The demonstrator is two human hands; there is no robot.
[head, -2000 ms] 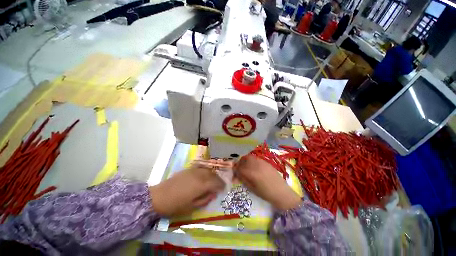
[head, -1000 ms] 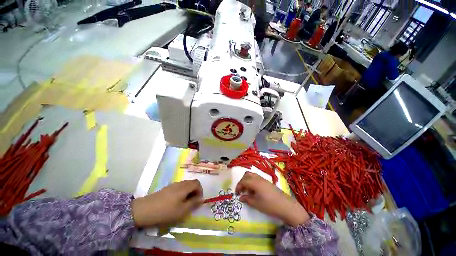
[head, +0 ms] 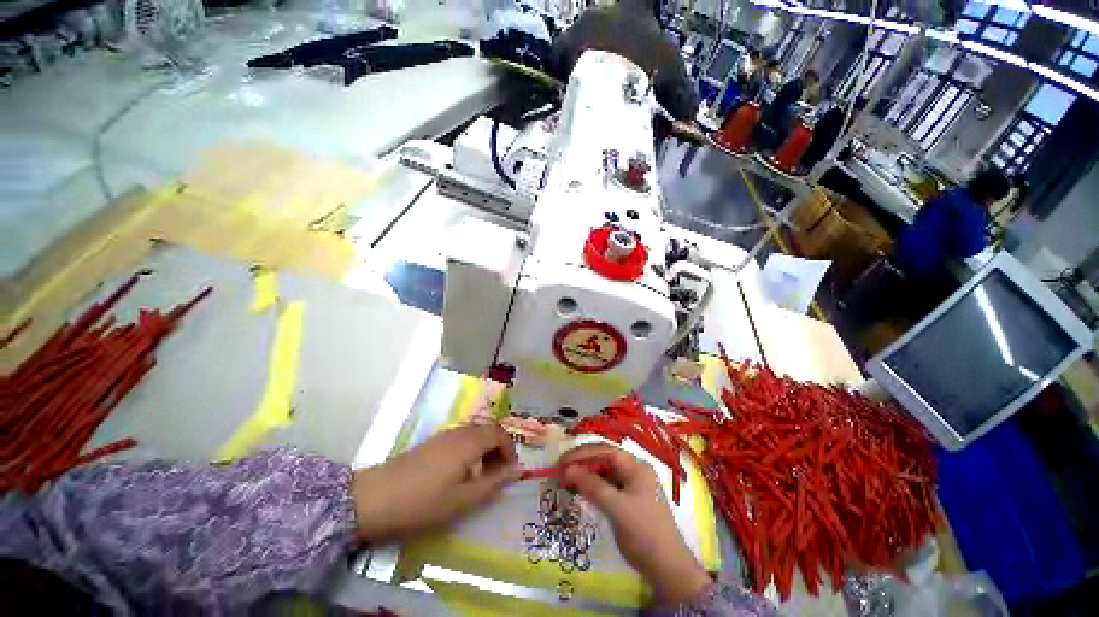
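A short red strap [head: 542, 472] is stretched between my two hands, just above the front of the white sewing machine [head: 591, 325]. My left hand [head: 440, 485] pinches its left end. My right hand [head: 615, 492] grips its right end; the fingers cover that end, so I cannot tell whether a ring is on it. Small metal rings [head: 559, 536] lie in a loose pile on the taped bed plate below my hands. The needle area is mostly hidden behind my fingertips and the machine head.
A large heap of red tabs [head: 820, 470] lies right of the machine. Loose red straps [head: 84, 374] lie on the side board at left. A screen [head: 982, 350] stands at right, with clear plastic [head: 934, 597] below. People sit and stand in the background.
The strap was low over the rings and is now higher, held level between both hands. My hands have moved up towards the machine head. The camera view has shifted.
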